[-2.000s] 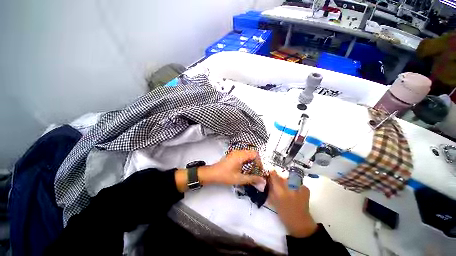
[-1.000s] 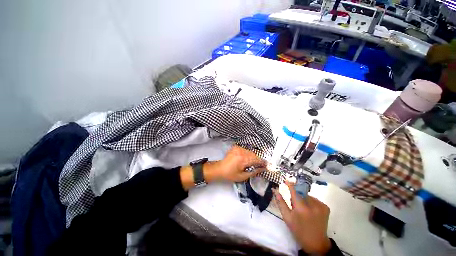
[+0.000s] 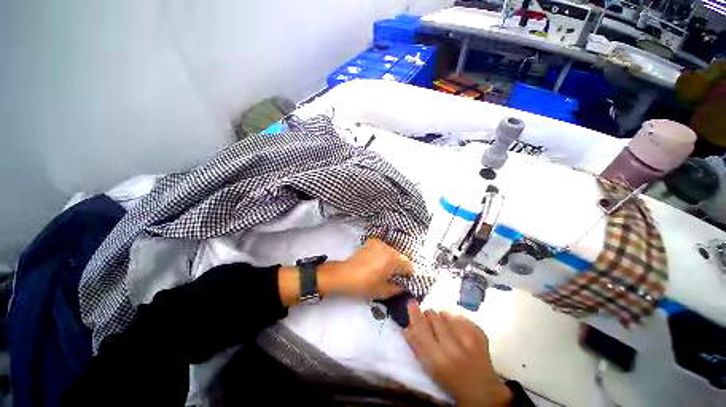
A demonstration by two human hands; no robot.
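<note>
The black-and-white checked garment [image 3: 263, 179] lies in a long heap across the left of the machine table, with its white lining [image 3: 298, 230] showing. My left hand [image 3: 368, 272] holds the garment's checked edge just left of the needle area. My right hand [image 3: 450, 346] is nearer my body, its fingertips at a dark strip [image 3: 397, 309] beside the checked edge. Whether the right fingers grip the strip or only touch it is hard to tell. The presser foot and needle area [image 3: 450, 261] is right of my left fingertips.
The white sewing machine [image 3: 549, 195] stands right, with brown plaid cloth [image 3: 629, 258] on its arm. A phone [image 3: 607, 346] lies at the right. A pink cone [image 3: 657, 149] stands behind. Navy cloth [image 3: 52, 294] hangs left. Blue crates [image 3: 382, 65] stand behind the table.
My right hand has moved left and nearer my body, away from the needle area. The dark strip is now at its fingertips. My left hand has stayed near the checked edge. The view has shifted slightly.
</note>
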